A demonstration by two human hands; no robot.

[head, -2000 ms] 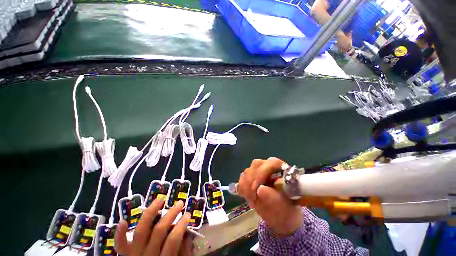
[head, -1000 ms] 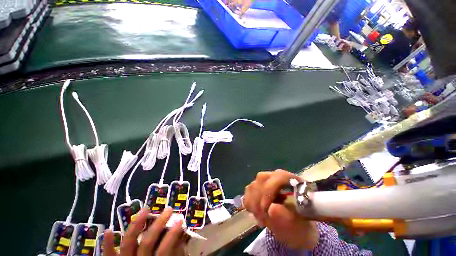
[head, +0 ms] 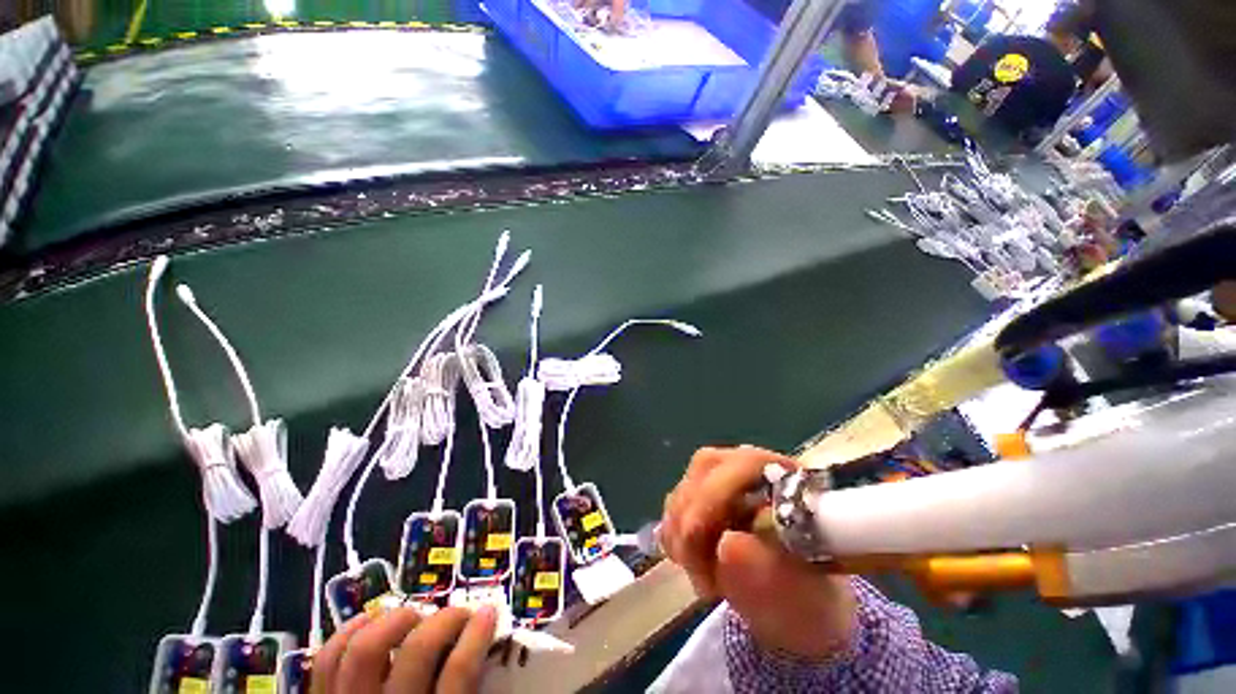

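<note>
Several open white power adapters, such as this one [head: 538, 583], lie in a row on the dark green belt, with dark boards and yellow blocks inside. Each has a bundled white cable [head: 526, 423] reaching away from me. My right hand [head: 739, 536] is closed around the glue dispensing gun [head: 935, 522]. Its pale nozzle [head: 634, 541] points at the rightmost adapter [head: 583, 525], at its lower right. My left hand [head: 407, 654] lies over the near ends of the middle adapters, fingers bent, cut off by the bottom edge. What its fingertips hold is unclear.
A pale edge rail [head: 868, 431] runs along the belt's near side. More cabled adapters [head: 996, 224] lie at the far right. Beyond the belt are a blue bin [head: 624, 92], a metal post [head: 779, 82], stacked trays [head: 38, 122] and a person in dark clothing [head: 1010, 88].
The view has shifted, and the belt's far edge now looks tilted. My left fingers are more bent and lower in the picture. The nozzle stays beside the rightmost adapter.
</note>
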